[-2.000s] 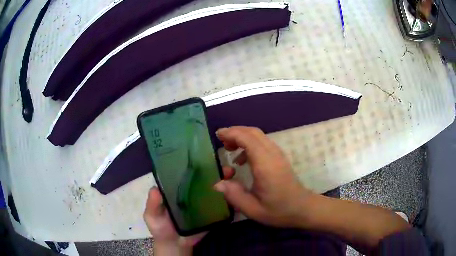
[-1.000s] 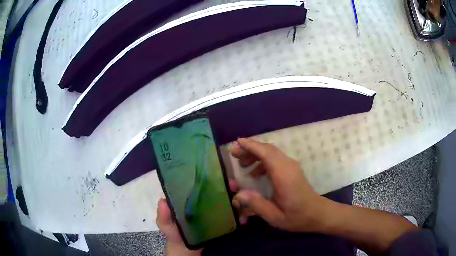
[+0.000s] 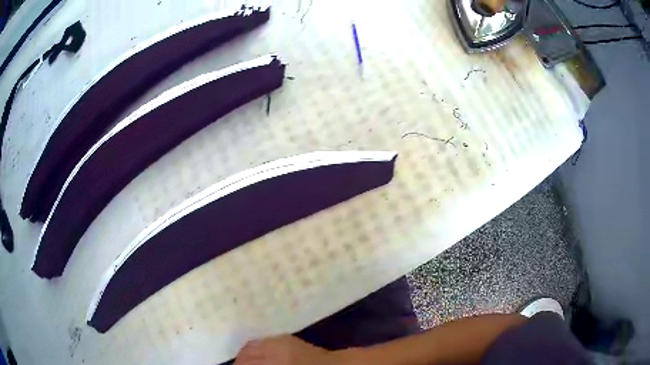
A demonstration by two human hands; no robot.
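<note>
A curved dark purple collar piece [image 3: 242,214] lies nearest on the table, with a white strip [image 3: 214,192] and a thin drawn line along its outer curve. More dark purple pieces [image 3: 157,135] lie behind it at the left and upper left, white edges up. My right hand [image 3: 274,351] is at the bottom edge, cut off by the picture, so its fingers and anything in them are hidden. My left hand is out of the picture. The phone cannot be made out.
A marking pen [image 3: 357,44] lies on the off-white table cover [image 3: 442,185]. A silver iron [image 3: 489,25] stands at the upper right beside an iron rest [image 3: 552,36]. A black strip [image 3: 68,41] lies upper left. Thread bits lie at the right.
The view has swung right, so the pieces sit further left. The phone and my left hand have gone from view. My right hand has dropped to the bottom edge. The near piece is now uncovered.
</note>
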